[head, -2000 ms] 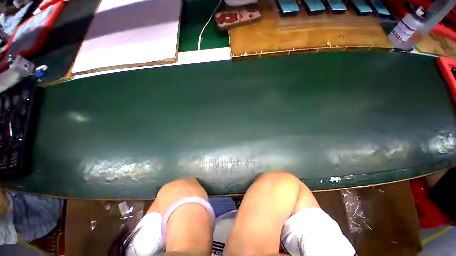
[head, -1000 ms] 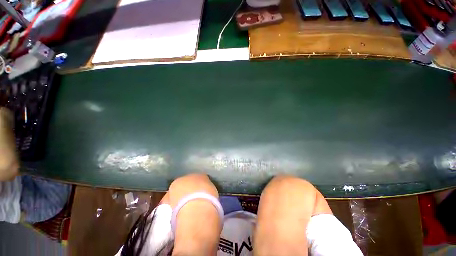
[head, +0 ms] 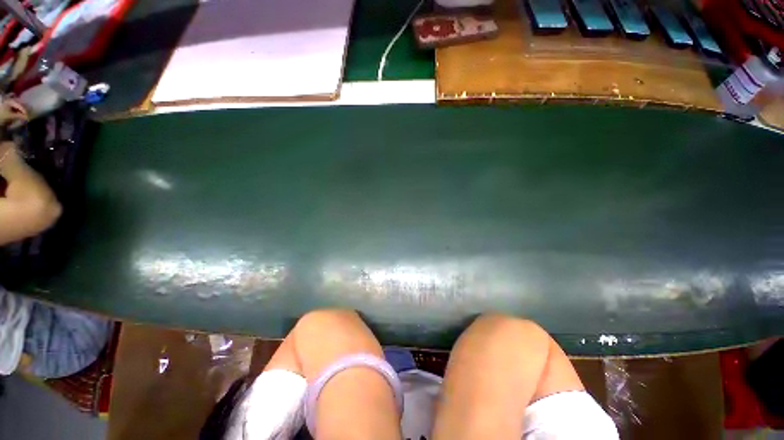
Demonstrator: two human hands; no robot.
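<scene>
The shiny green bench top [head: 395,189] lies nearest in front of me. My two bare forearms come up from the bottom of the picture, with the bent elbows at the bench's front edge. A pale lilac ring is around my left forearm, and white sleeves show at the outer sides. Both of my hands are out of the picture, so whether they hold anything is hidden. Several dark blocks with teal tops [head: 591,15], perhaps closed phones, stand in a row at the rear right.
A neighbour's arm [head: 24,202] reaches over a black tray [head: 64,172] at the left. A white board [head: 254,51] lies rear left. A brown board [head: 576,77], a small red-and-white box [head: 456,31] and a labelled bottle [head: 746,83] are at the rear right.
The view has shifted, and the red tray edge at the right has left the picture. The neighbour's arm has come in over the black tray. My forearms stay at the bench edge.
</scene>
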